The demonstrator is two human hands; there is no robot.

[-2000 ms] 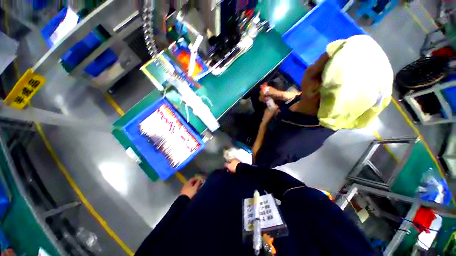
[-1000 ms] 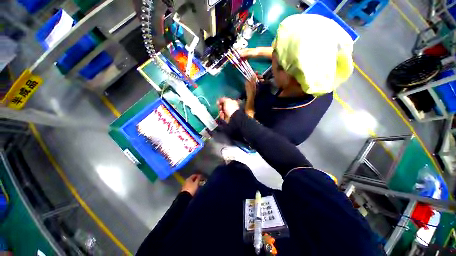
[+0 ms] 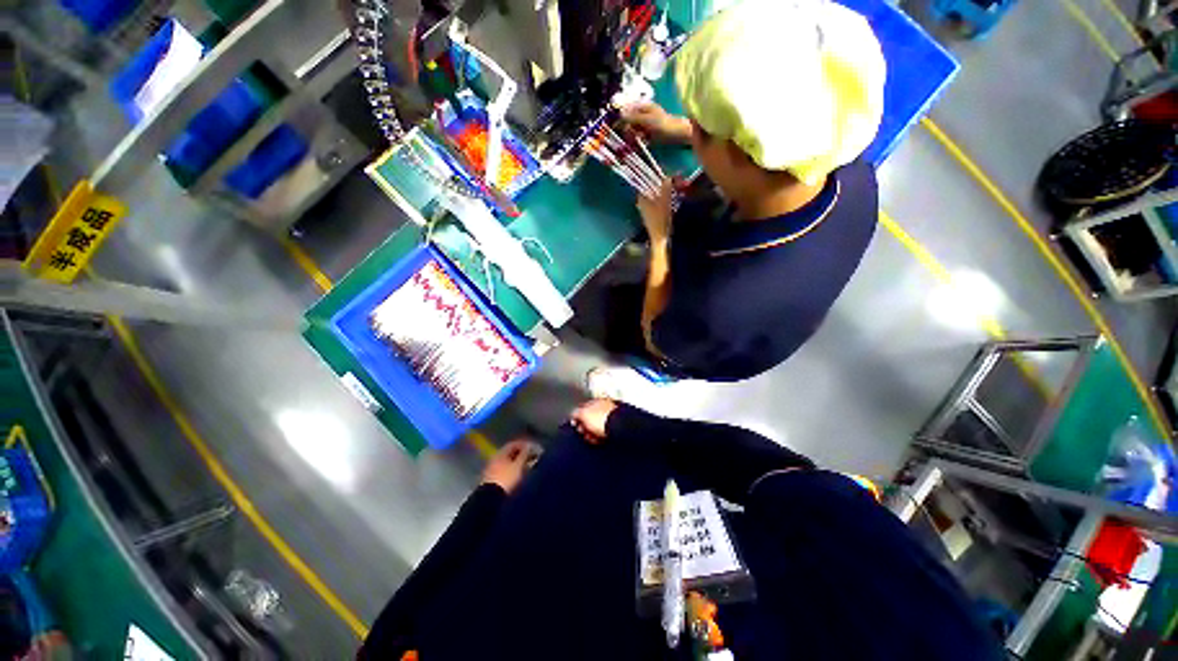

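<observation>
My left hand [image 3: 513, 465] is low at the centre-left, beside my body, fingers curled; whether it holds anything is too small to tell. My right hand [image 3: 594, 417] is in front of my body, fingers bent, close to a pale thing beyond it; I cannot tell if it holds anything. A shallow blue tray [image 3: 371, 356] of thin white leads with red ends lies on the green bench corner, ahead of my hands. A seated person in a pale yellow cap [image 3: 782, 84] holds a few pale leads with reddish parts [image 3: 629, 163] at a dark bench machine [image 3: 578, 116].
A small tray of orange-red parts [image 3: 501, 158] and a white bar [image 3: 510, 262] lie on the bench. Blue bins [image 3: 911, 78] stand behind the person. A yellow sign [image 3: 78, 235] is at left. A metal frame [image 3: 988, 400] and a black round reel [image 3: 1108, 162] are at right.
My right hand went from by my body out to the bench beside the person, and is now back by my body. The person has leaned in and holds the leads at the machine.
</observation>
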